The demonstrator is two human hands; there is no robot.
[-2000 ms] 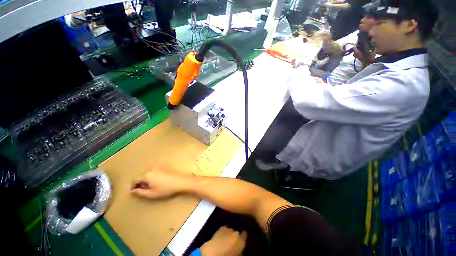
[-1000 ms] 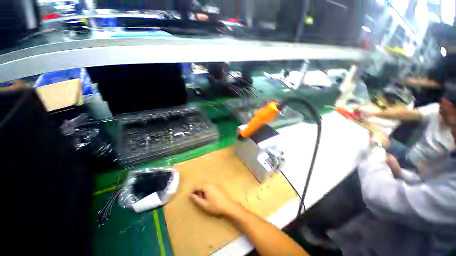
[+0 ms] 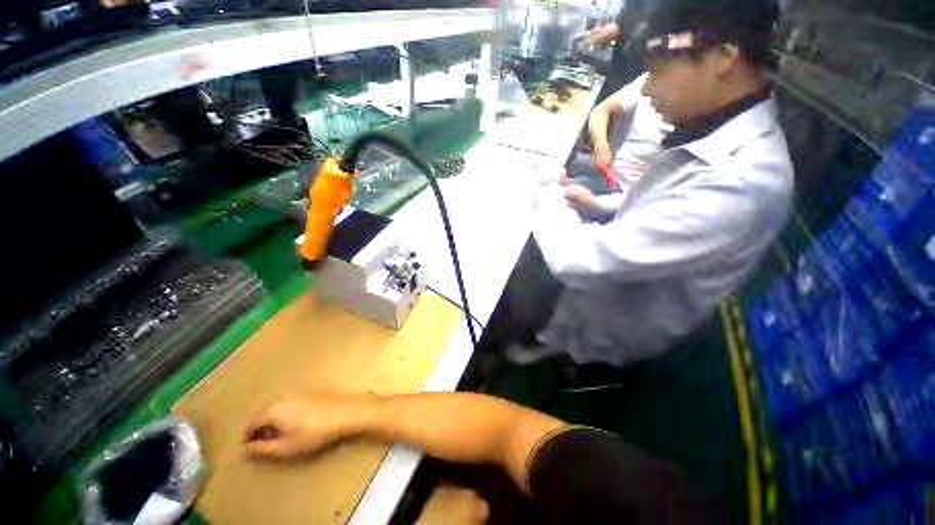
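My right hand rests on the tan board, fingers curled. A dark spot shows between the fingertips; I cannot tell whether it is a small part or shadow. My left hand is partly in view at the bottom edge, below the right forearm, cut off by the frame. The open clear bag of dark parts lies at the lower left, left of my right hand. The orange electric screwdriver stands tilted beside the pale screw feeder, tip down, its black cord looping to the right.
A clear ridged tray of small shiny parts lies left behind the board. A pale shelf crosses the top left. A person in a white coat sits at the right along the white bench. Blue stacked items stand at far right.
The view swung left, then back right. My right hand stays low on the board with fingers curled. My left hand, out of view one second ago, shows again at the bottom edge.
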